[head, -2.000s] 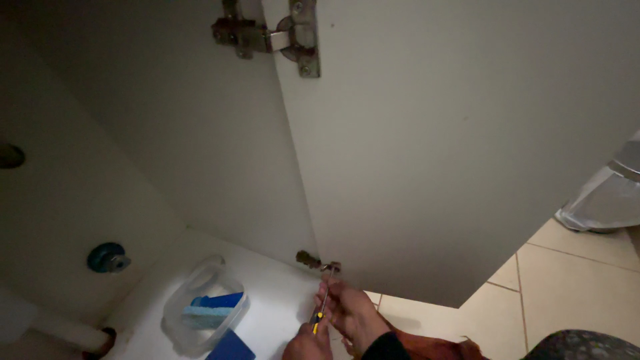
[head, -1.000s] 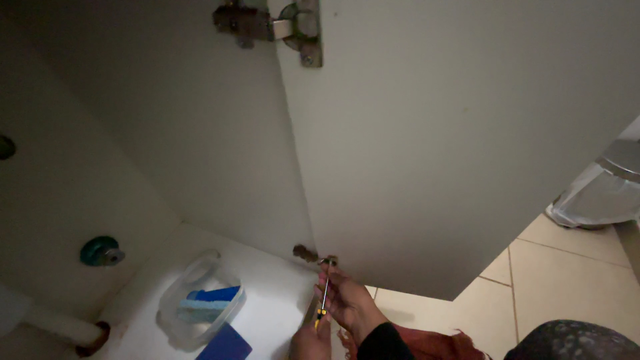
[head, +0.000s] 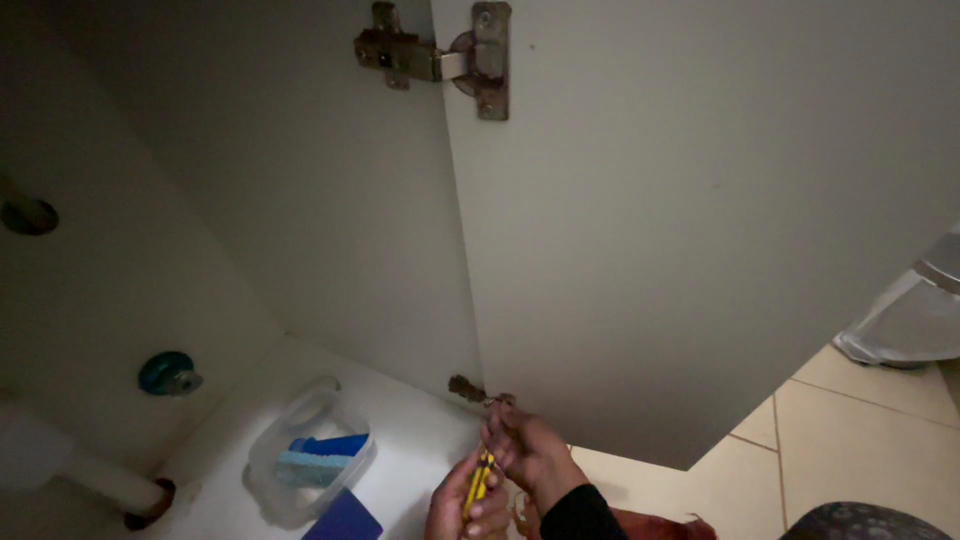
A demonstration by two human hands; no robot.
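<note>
My left hand [head: 466,499] is closed around the yellow and black handle of a screwdriver [head: 480,484] that points up toward the lower cabinet hinge [head: 480,390]. Just beneath that hinge, the fingers of my right hand [head: 529,450] are bunched around the tool's upper end; my fingers hide its tip. The hinge joins the side panel to the white cabinet door [head: 660,247], which stands open. A second, rusty concealed hinge [head: 439,60] is fixed higher on the same edge.
On the cabinet floor, a clear plastic tub [head: 262,457] holds blue items, with a dark blue object [head: 345,517] beside it. A pipe [head: 112,480] and a valve fitting [head: 171,373] are at left. A reddish cloth [head: 660,525] lies on floor tiles; a bin [head: 907,322] stands right.
Both hands stay at the lower hinge. The right fingers are now closer around the screwdriver's upper end, covering the shaft seen a second ago.
</note>
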